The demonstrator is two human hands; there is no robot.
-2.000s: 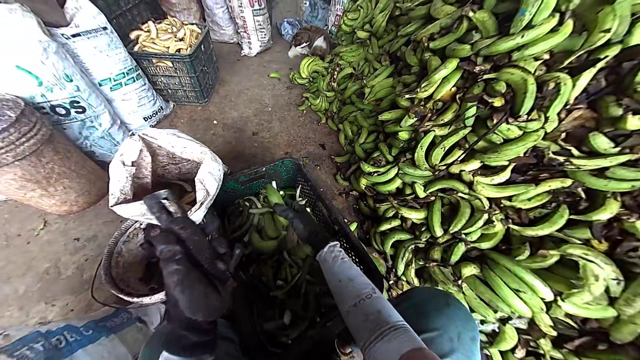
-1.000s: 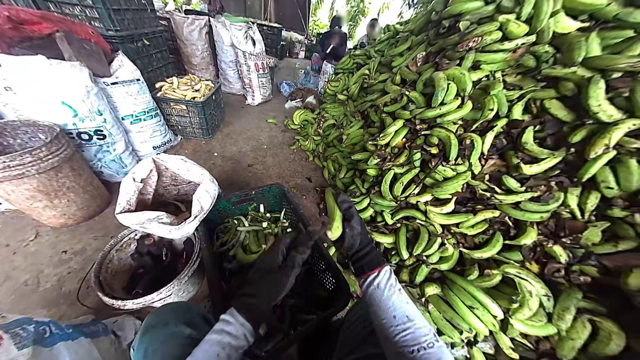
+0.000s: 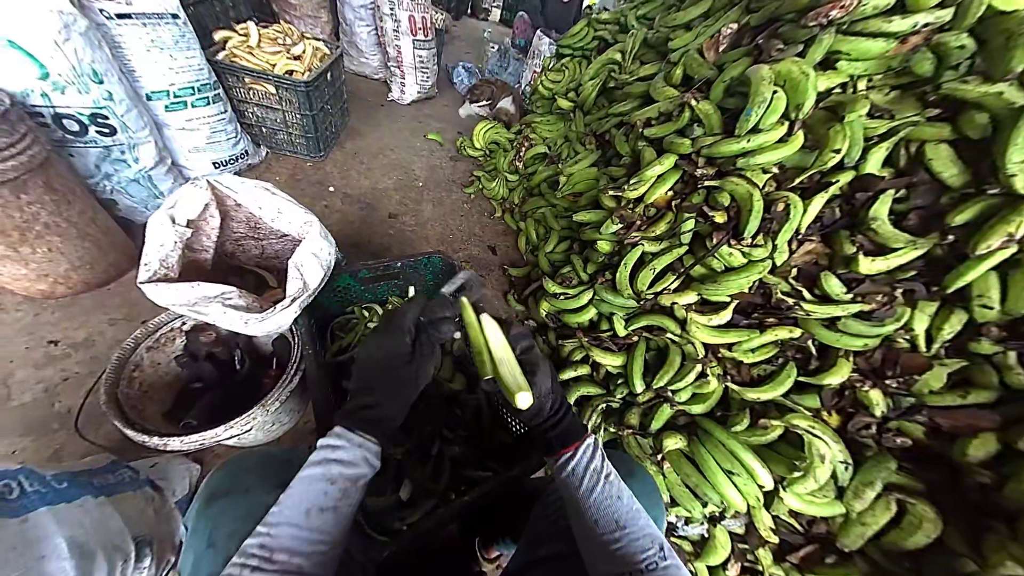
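My left hand [image 3: 398,360], in a dark glove, is closed on a small blade [image 3: 460,282], blurred and partly hidden by the fingers. Beside it my right hand [image 3: 534,388], also gloved, grips a plantain [image 3: 506,360] whose pale flesh shows. A strip of green peel [image 3: 478,338] stands away from the plantain, between the two hands. Below them is a dark green plastic crate [image 3: 392,278] holding peels, its lower part in shadow. A great heap of green plantains [image 3: 704,240] rises at the right.
An open white sack [image 3: 164,268] and a pail [image 3: 132,428] with dark contents stand left of the crate. Farther back are a brown bucket [image 3: 56,216], filled sacks [image 3: 172,88] and a crate [image 3: 284,112] of peeled plantains. A cat [image 3: 492,100] lies by the heap.
A second ago my right hand held a green plantain at the heap's edge; now pale flesh shows on the one it holds. My left hand has come up beside it.
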